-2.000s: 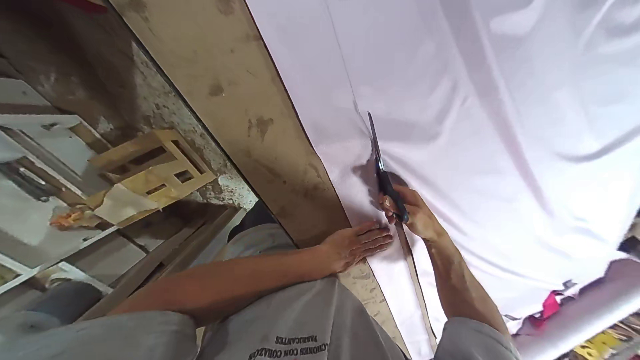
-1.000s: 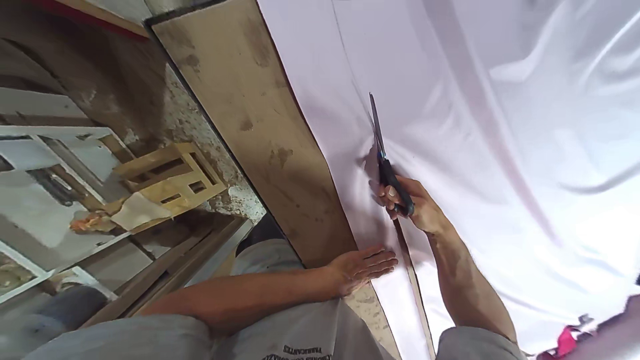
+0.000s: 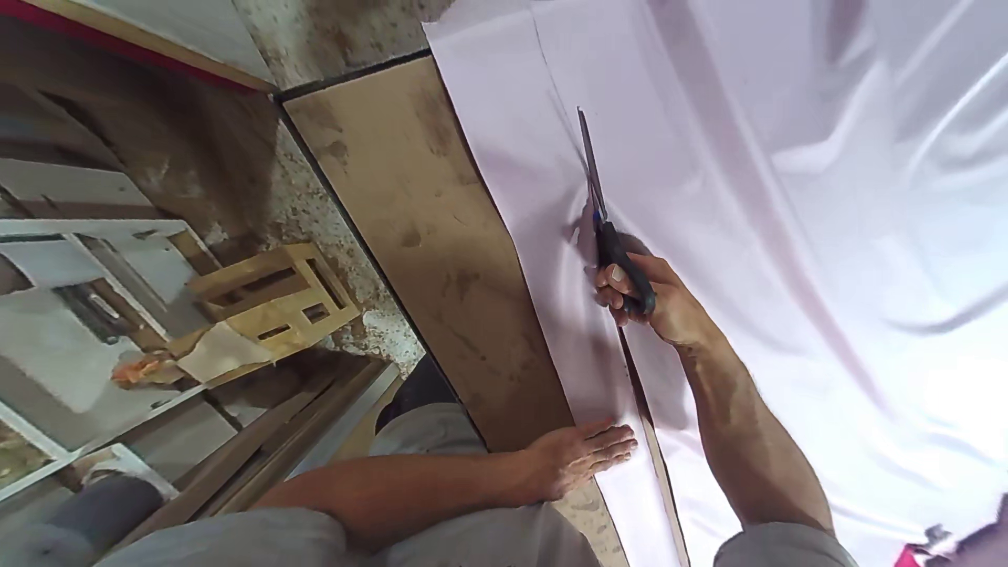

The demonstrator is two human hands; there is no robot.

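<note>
Pale pinkish-white fabric lies over a work table, with a thin dark line running up it near its left side. My right hand grips the black handles of a pair of scissors, whose blades point up along that line. Below the scissors a long slit parts a narrow strip from the wider cloth. My left hand rests flat, palm down, on the strip near the table edge, holding nothing, its fingers close to the slit.
The brown table top shows along the left of the fabric, edged in black. Further left stand a yellowish wooden crate-like piece and white-framed shelving. Something bright pink lies at the lower right corner.
The view has shifted, showing the table's far corner. Both hands keep about the same places on the fabric, the right one still holding the scissors.
</note>
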